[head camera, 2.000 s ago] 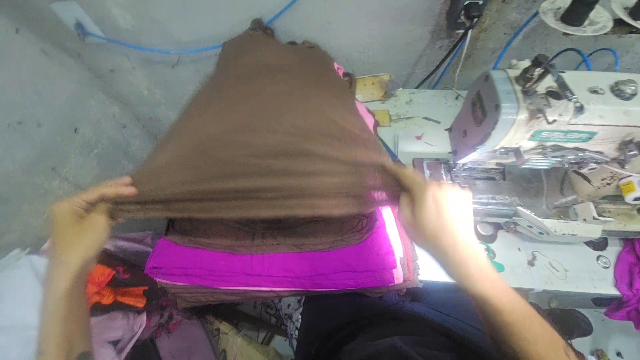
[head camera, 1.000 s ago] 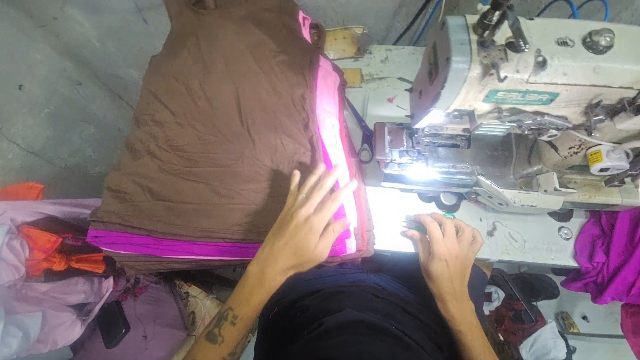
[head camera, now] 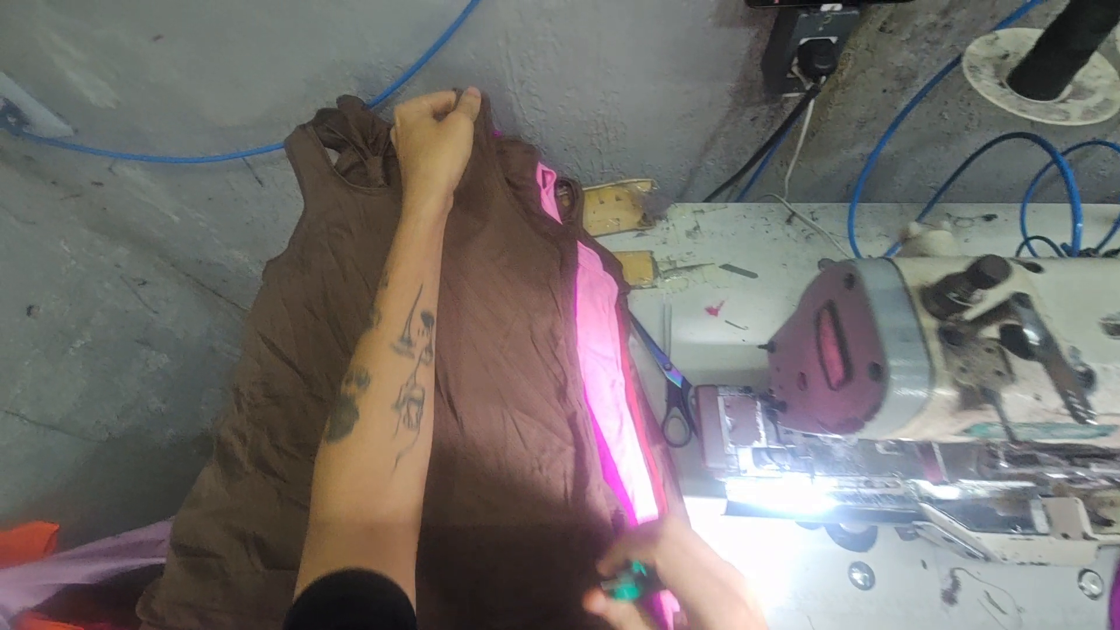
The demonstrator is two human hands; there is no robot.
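A brown sleeveless top (head camera: 507,367) lies on a stack of garments, with pink and magenta fabric (head camera: 608,350) showing along its right side. My left hand (head camera: 435,140) pinches the brown top's shoulder strap at the upper end, its tattooed forearm stretched across the garment. Low on the stack's right edge, my right hand (head camera: 669,577) is blurred and holds a small green and dark tool (head camera: 628,582), whose kind I cannot tell. Scissors (head camera: 674,394) with dark handles lie between the stack and the sewing machine (head camera: 875,350).
The machine's lit needle area stands right of the stack, on a pale table (head camera: 717,236). Blue tubing (head camera: 862,175) loops behind it near a power outlet (head camera: 809,52) and a spool stand (head camera: 1041,74). Orange cloth (head camera: 26,542) and lilac cloth (head camera: 105,560) show at lower left.
My left hand has moved from the lower right part of the brown top up to its strap. My right hand has moved left, from beside the machine to the stack's lower edge.
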